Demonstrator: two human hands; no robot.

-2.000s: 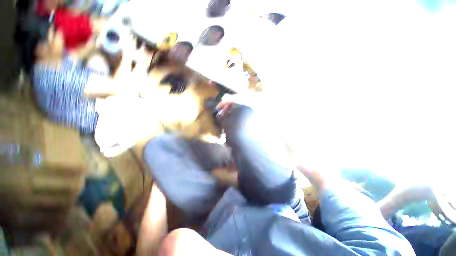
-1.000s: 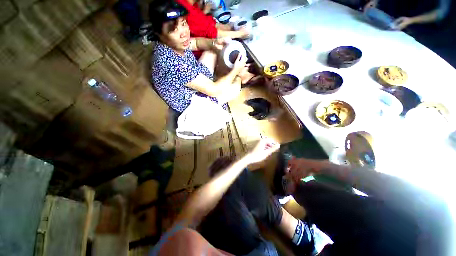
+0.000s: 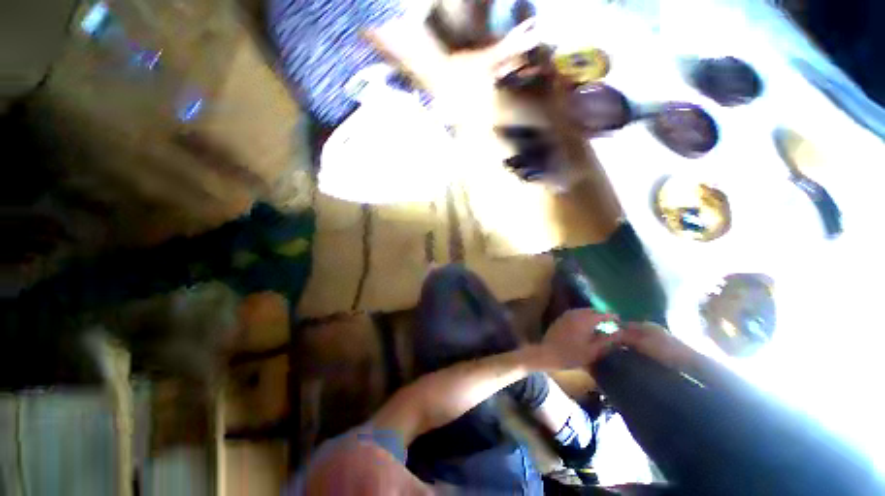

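My left hand [image 3: 574,339] reaches in from below and meets my right hand [image 3: 648,341] above my knees, near the table's edge. Both are blurred. A small bright white-green spot [image 3: 607,327] shows where the hands meet; I cannot tell what it is or which hand holds it. The fingers are mostly hidden. On the white table, a gold bowl with a dark centre mark [image 3: 691,208] lies nearest, with a glared gold-grey bowl [image 3: 739,315] to the right of my hands.
Dark brown bowls [image 3: 685,129], a small gold bowl [image 3: 582,66] and a tilted-looking gold and dark piece [image 3: 810,174] are farther along the table. A neighbour in a patterned top sits at upper left with a white bag [image 3: 388,145]. Cartons [image 3: 194,107] and floor cardboard [image 3: 340,252] lie left.
My left hand has moved right and down and now meets my right hand. The view has tilted downward; the neighbour's head is out of the picture.
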